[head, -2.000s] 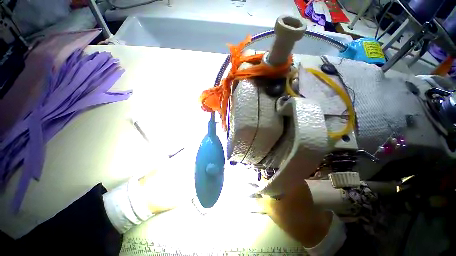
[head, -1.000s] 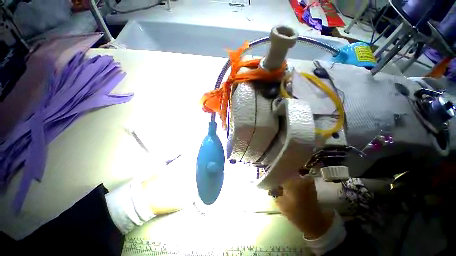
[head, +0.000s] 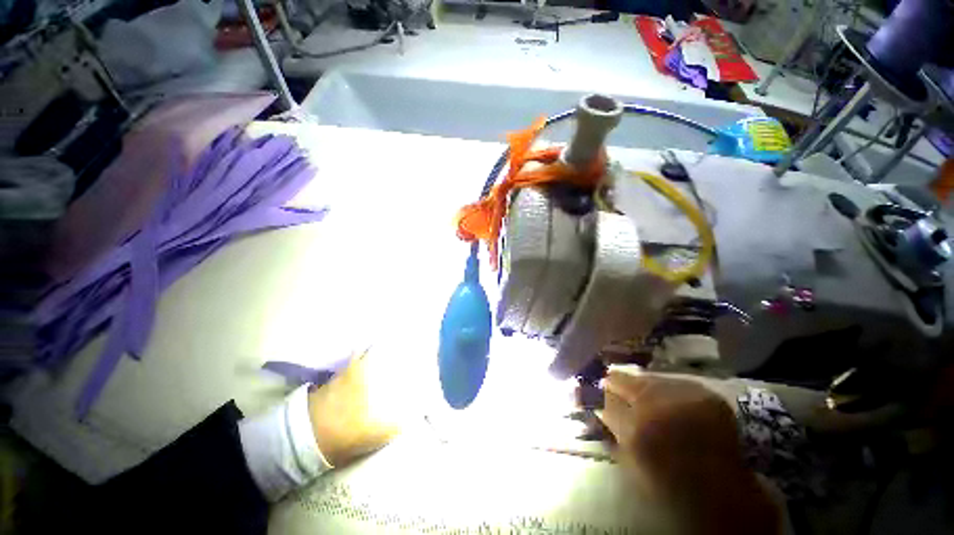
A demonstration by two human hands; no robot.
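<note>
A whitish sewing machine head (head: 554, 256) stands right of centre, its needle area hidden by glare and my right hand. My left hand (head: 361, 410) lies on the table left of the needle area, its fingers lost in glare. A short purple strip piece (head: 303, 372) shows just beyond its wrist. My right hand (head: 669, 423) is at the right of the needle area, fingertips beside small dark parts; its grip is unclear. A loose pile of purple strips (head: 173, 235) lies at the left.
A blue bulb (head: 464, 345) hangs before the head, below an orange cloth tie (head: 513, 193). A yellow cord (head: 690, 225) loops on the head. A grey-blue trough (head: 418, 105) and a blue bottle (head: 758, 138) are behind. A printed scrap (head: 769, 418) lies right of my right hand.
The view has shifted, moving the table and pile rightward in the picture. My right hand is larger and further right. The purple piece near my left wrist now shows more plainly.
</note>
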